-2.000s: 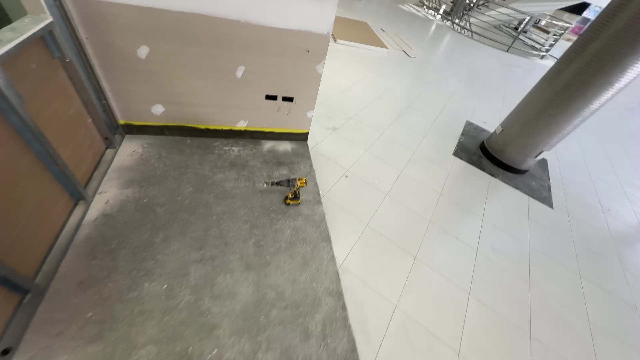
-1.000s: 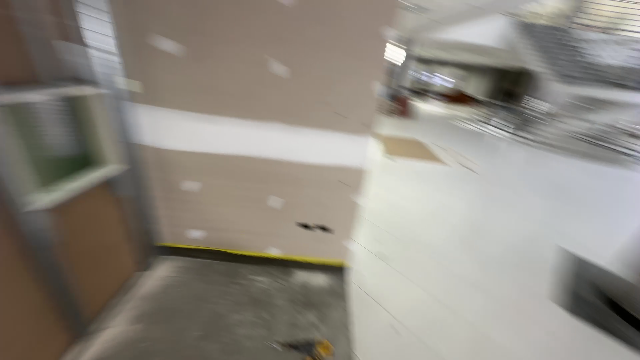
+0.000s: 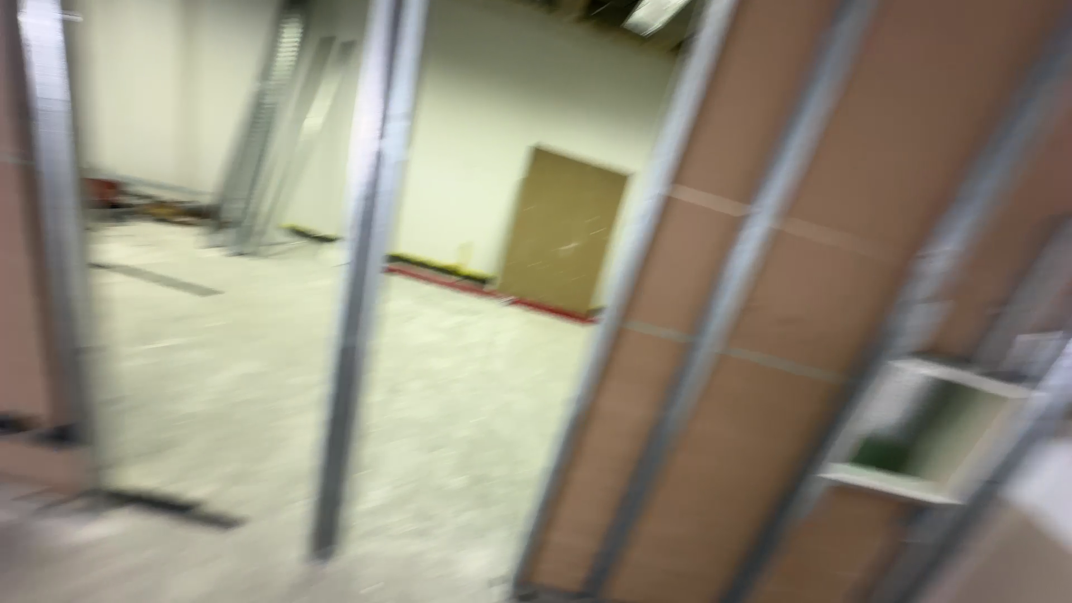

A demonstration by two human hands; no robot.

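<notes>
Neither of my hands shows in the head view, so what they hold cannot be told. A metal stud [image 3: 365, 251] stands upright in the wall opening, its foot near the floor. On the right, a framed wall with several metal studs [image 3: 720, 301] is backed by brown board [image 3: 804, 285]. A white-edged square opening [image 3: 930, 431] sits between studs of that wall. At the left edge stands another metal stud [image 3: 63, 234] beside brownish board. The view is blurred and tilted.
Through the opening, a brown panel [image 3: 563, 230] leans against a pale wall [image 3: 477, 109], near a red strip [image 3: 448, 281] on the floor. Long metal lengths [image 3: 255, 142] lean farther left, beside blurred items on the floor. A dark strip [image 3: 172, 508] lies at the lower left.
The view has swung far to the left, from the plasterboard wall and pale tiled floor to the open stud frame. The yellow-and-black cordless drill on the floor is out of view.
</notes>
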